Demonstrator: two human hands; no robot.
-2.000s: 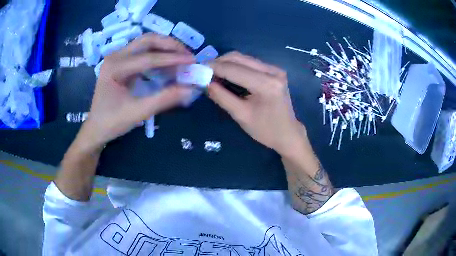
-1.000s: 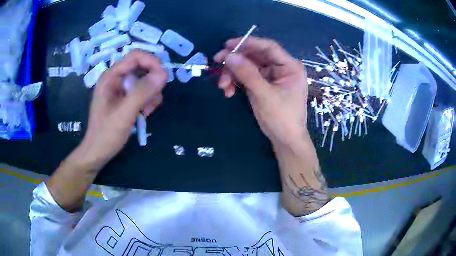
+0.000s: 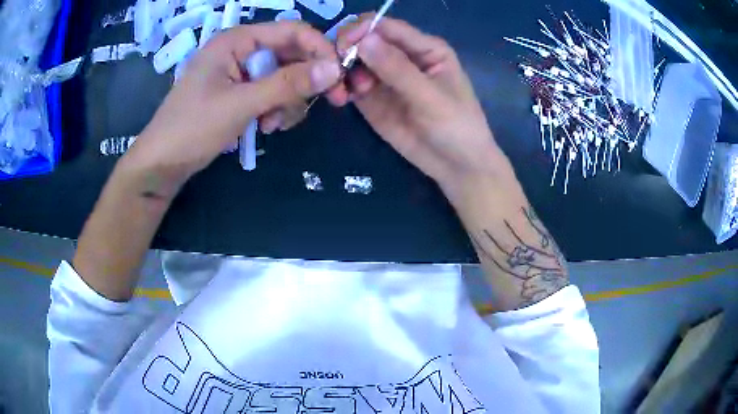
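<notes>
My right hand [image 3: 417, 97] pinches a wire lead [image 3: 380, 16] with a thin white sleeve pointing up and right. A small white connector [image 3: 349, 57] shows between the fingertips of both hands. My left hand [image 3: 251, 89] meets it there, its thumb and fingertips closed at the connector end of the lead. A white rounded piece [image 3: 261, 65], possibly a housing, sits within the curled fingers of my left hand. The hands nearly touch, and the fingers hide most of the joint between the parts.
Pile of white housings [image 3: 176, 50] at upper left. Blue tray [image 3: 55, 105] with bagged parts at far left. Silver bits [image 3: 358, 183] near the front edge. Narrow plastic piece [image 3: 248, 147] below my left hand. Lead heap [image 3: 578, 97] at right, beside a clear tub [image 3: 684, 133].
The hands were apart a second ago and have come together at the connector. The bench contents sit higher in the picture. Earlier, both hands were at a white housing.
</notes>
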